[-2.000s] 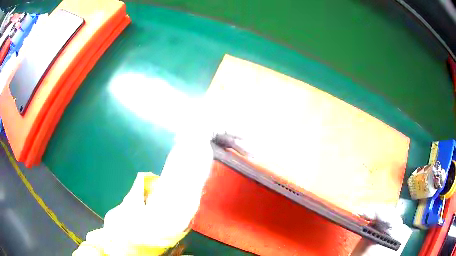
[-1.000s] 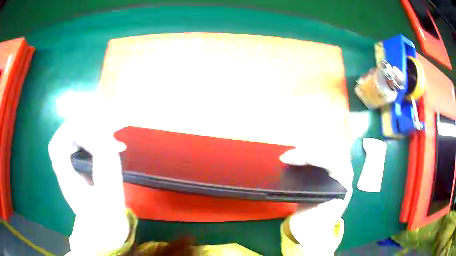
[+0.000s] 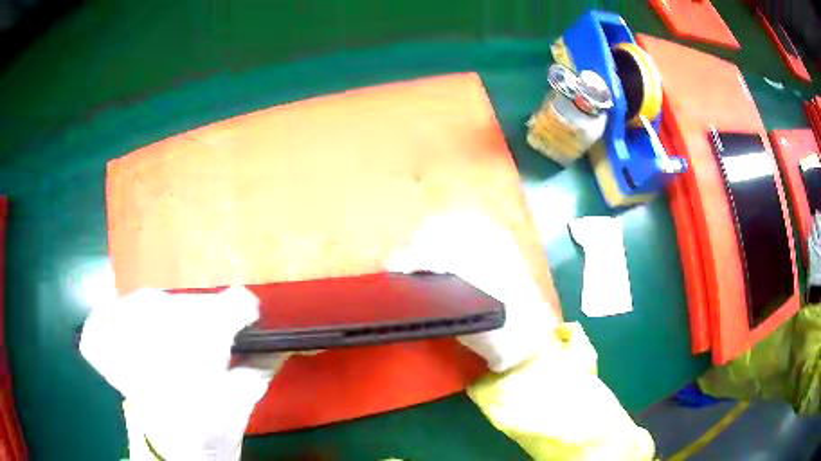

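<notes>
The tablet (image 3: 360,311) is held nearly edge-on above the orange-red foam pad (image 3: 306,189), its dark side frame with a row of small openings facing me. Its glossy face reflects the red of the pad. My left hand (image 3: 180,347), in a white glove, grips the tablet's left end and hides that end. My right hand (image 3: 486,288), also in a white glove, holds the right end, with its fingers over the far edge and below the near corner. Glare washes out both gloves.
A blue tape dispenser (image 3: 621,108) and a small jar (image 3: 569,117) stand beyond the pad at right. A white cloth or paper piece (image 3: 605,266) lies nearer. Further right, a dark-screened tablet (image 3: 758,225) lies on stacked foam pads (image 3: 689,243). A person's yellow sleeve (image 3: 774,356) shows at lower right.
The view has swung to the right, bringing in more of the right-hand pads and tablet. Both hands still hold the tablet, whose row of edge openings now shows more clearly.
</notes>
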